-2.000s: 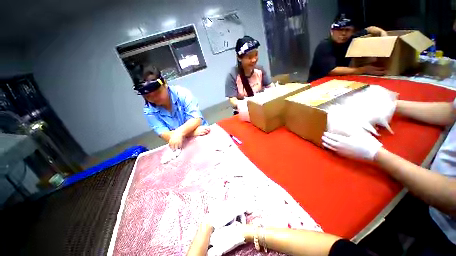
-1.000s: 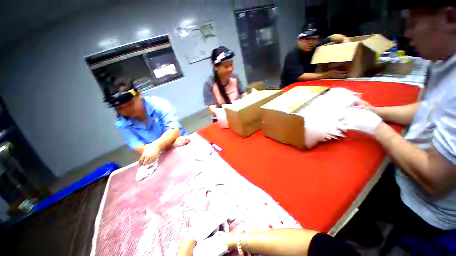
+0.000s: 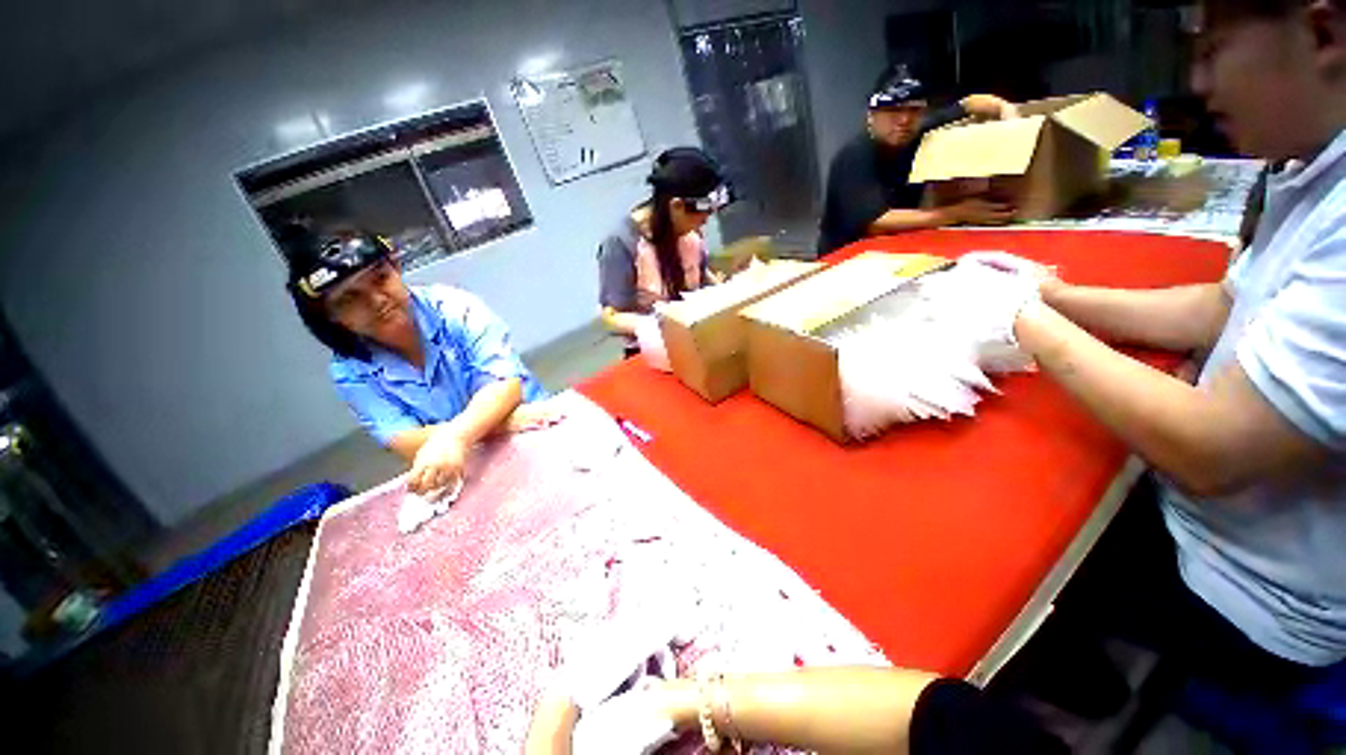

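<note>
My right hand (image 3: 627, 723), in a white glove with a bead bracelet at the wrist, is at the bottom edge, over the pink-white padded cover (image 3: 428, 605). My left hand (image 3: 617, 674) appears as a glare-white shape just beyond it; its bare wrist is cut off by the bottom edge. The hands are together. A small dark strip (image 3: 650, 671) shows between them; I cannot tell what it is or whether the hands grip it. Fingers are blurred and largely hidden.
Two brown cartons (image 3: 797, 347) stand on the red cloth (image 3: 886, 502); white foam bags (image 3: 915, 354) fan from the nearer one, handled by a person at right. Three people are across the table. A mesh belt (image 3: 177, 649) with blue film (image 3: 222, 553) is at left. An open carton (image 3: 1019, 155) stands far right.
The view has turned right. My hands stay together at the bottom. The person in blue has raised their head; the one in pink and grey has lowered theirs.
</note>
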